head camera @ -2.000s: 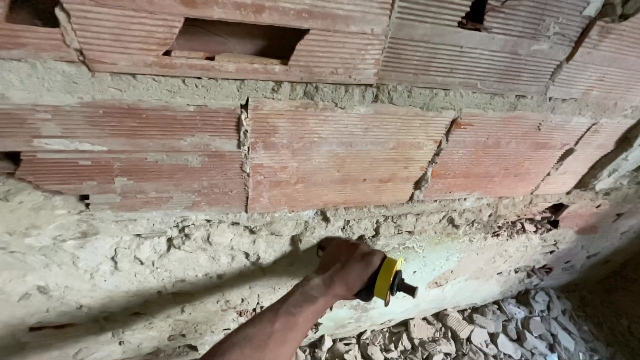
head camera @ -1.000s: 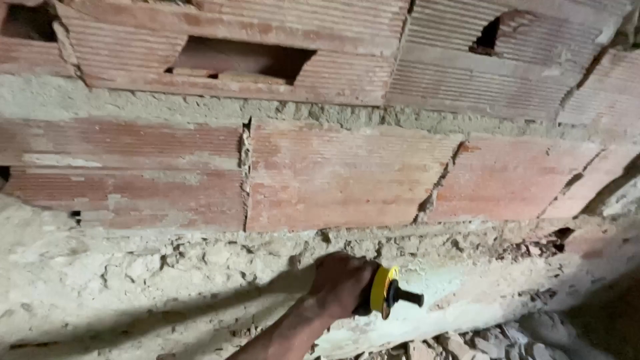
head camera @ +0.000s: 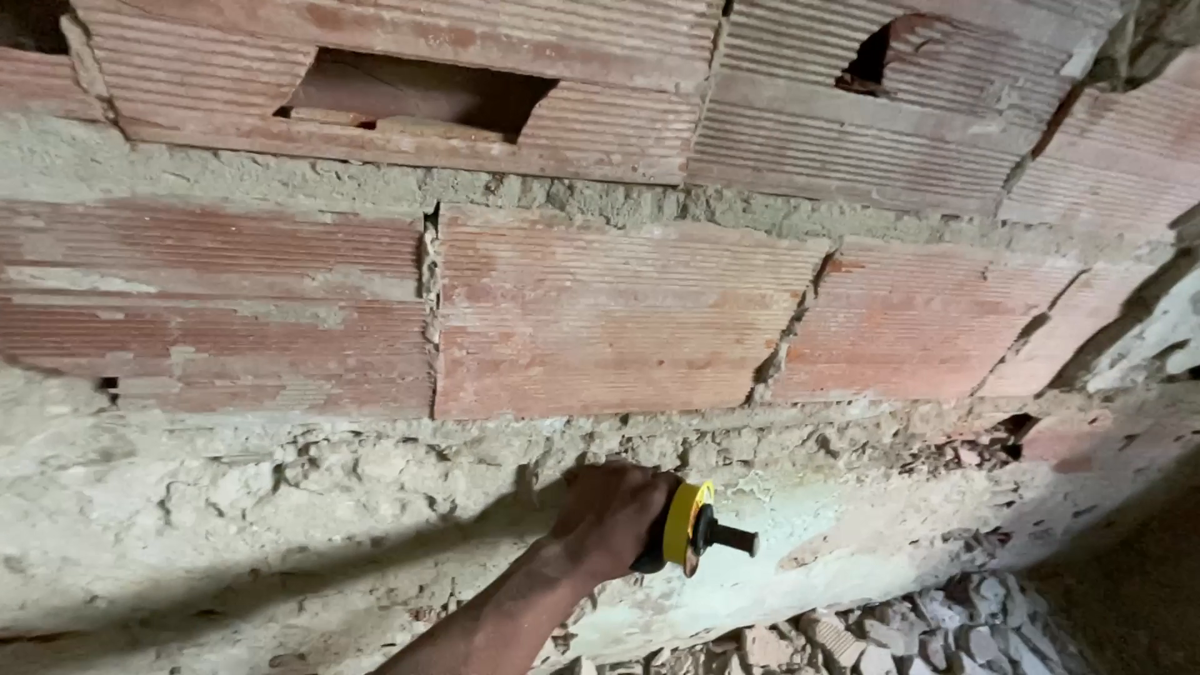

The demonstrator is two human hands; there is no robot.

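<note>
My left hand [head camera: 619, 516] is closed around a cold chisel with a round yellow hand guard [head camera: 687, 522]. The chisel's dark striking end [head camera: 736, 538] sticks out to the right of the guard. My hand hides the rest of the shaft and the blade, so where its tip touches cannot be told. The hand is at the rough pale plaster [head camera: 356, 516], just below a course of ribbed red hollow clay bricks [head camera: 609, 328]. My right hand is out of view.
Broken brick and plaster rubble [head camera: 900, 637] lies at the wall's foot, lower right. The upper course has a broken-open brick cavity [head camera: 422, 89] and a smaller hole [head camera: 870, 61]. Rough mortar [head camera: 281, 178] runs between courses. A dark shadow falls across the plaster from my hand to the left.
</note>
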